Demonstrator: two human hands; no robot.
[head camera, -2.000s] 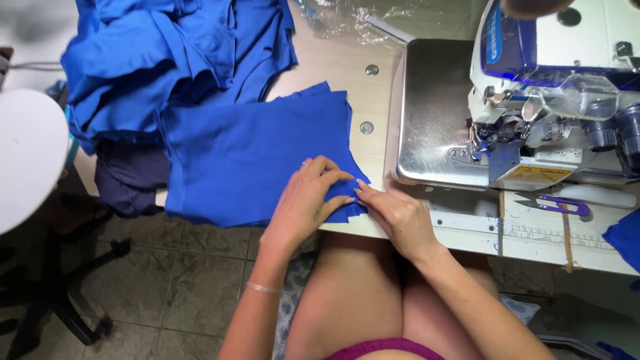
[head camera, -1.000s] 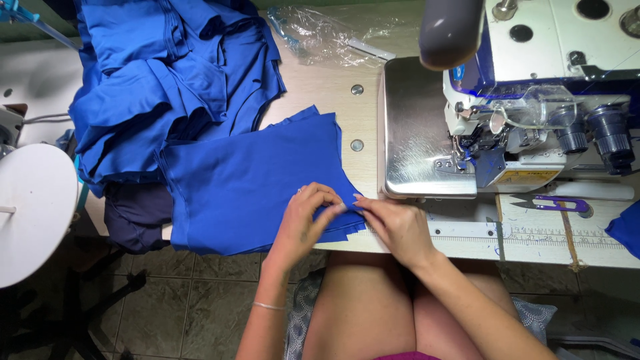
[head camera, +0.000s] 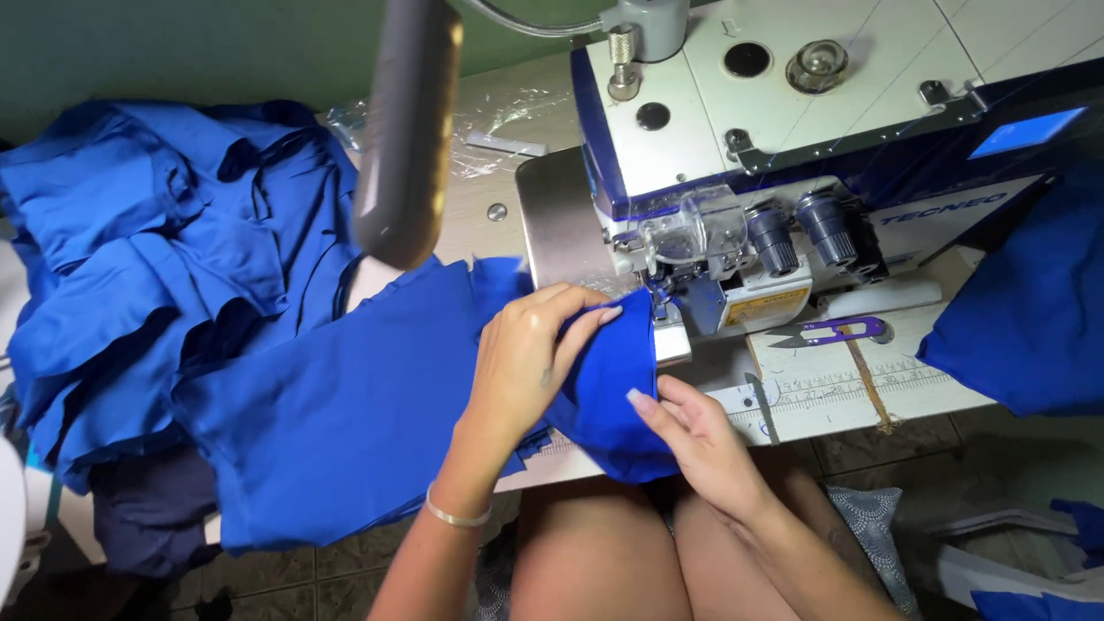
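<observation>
A blue fabric piece reaches from my hands to the presser-foot area of a white and blue overlock sewing machine. My left hand pinches its upper part between thumb and fingers, close to the needle area. Lower down, my right hand is at the piece's right edge, fingers partly curled; whether they grip the cloth is unclear. Left of my left hand lies a flat stack of blue fabric pieces, and beyond it a rumpled pile of blue fabric.
Purple thread snips lie by a ruler strip on the table's front edge. More blue cloth hangs at the right. A dark lamp head hangs over the table. Clear plastic film lies behind, and dark fabric at the left.
Both hands have moved right from the corner of the stack to the sewing machine, with a blue piece now at its presser-foot area. The view has shifted right.
</observation>
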